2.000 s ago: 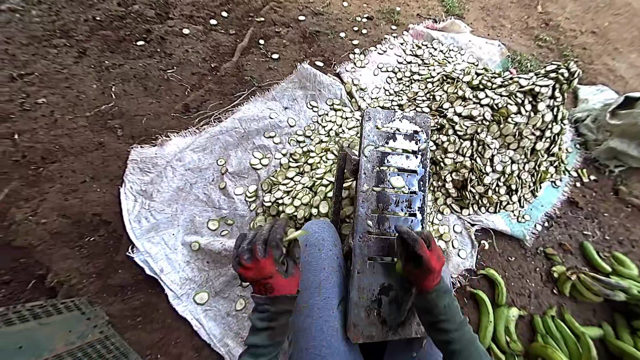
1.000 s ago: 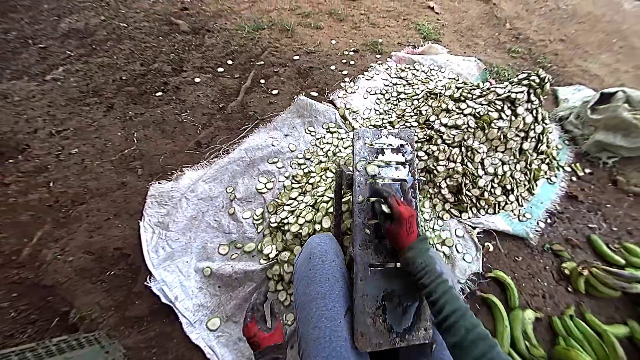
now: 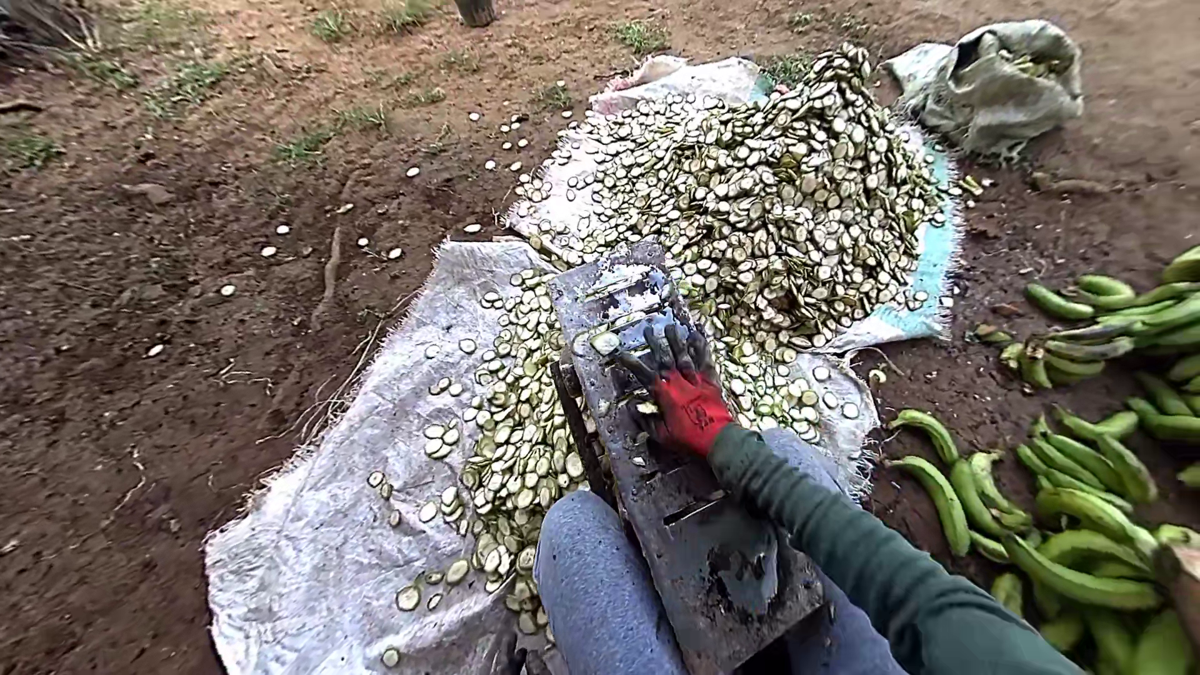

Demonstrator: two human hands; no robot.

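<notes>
A long slicing board with crosswise slots (image 3: 694, 525) lies tilted between my knees. My right hand (image 3: 682, 389), in a red and dark glove, rests on its upper part with the fingers spread; whether something is under the palm cannot be seen. A pale round slice (image 3: 606, 343) lies on the board just left of my fingertips. Only the dark fingertips of my left hand (image 3: 514, 656) show at the bottom edge, left of my knee, and what they hold is hidden. Green banana or plantain slices (image 3: 525, 412) lie under and beside the board.
A large heap of slices (image 3: 787, 187) covers a woven sheet behind the board. A white woven sack (image 3: 337, 497) spreads out at the left. Bunches of green bananas or plantains (image 3: 1078, 506) lie on the soil at the right. A crumpled sack (image 3: 1012, 94) stands at the back right.
Two seconds ago my left hand held a green piece beside the knee; it has since dropped low, nearly out of view. My right hand has moved from the board's lower right edge up onto its slots.
</notes>
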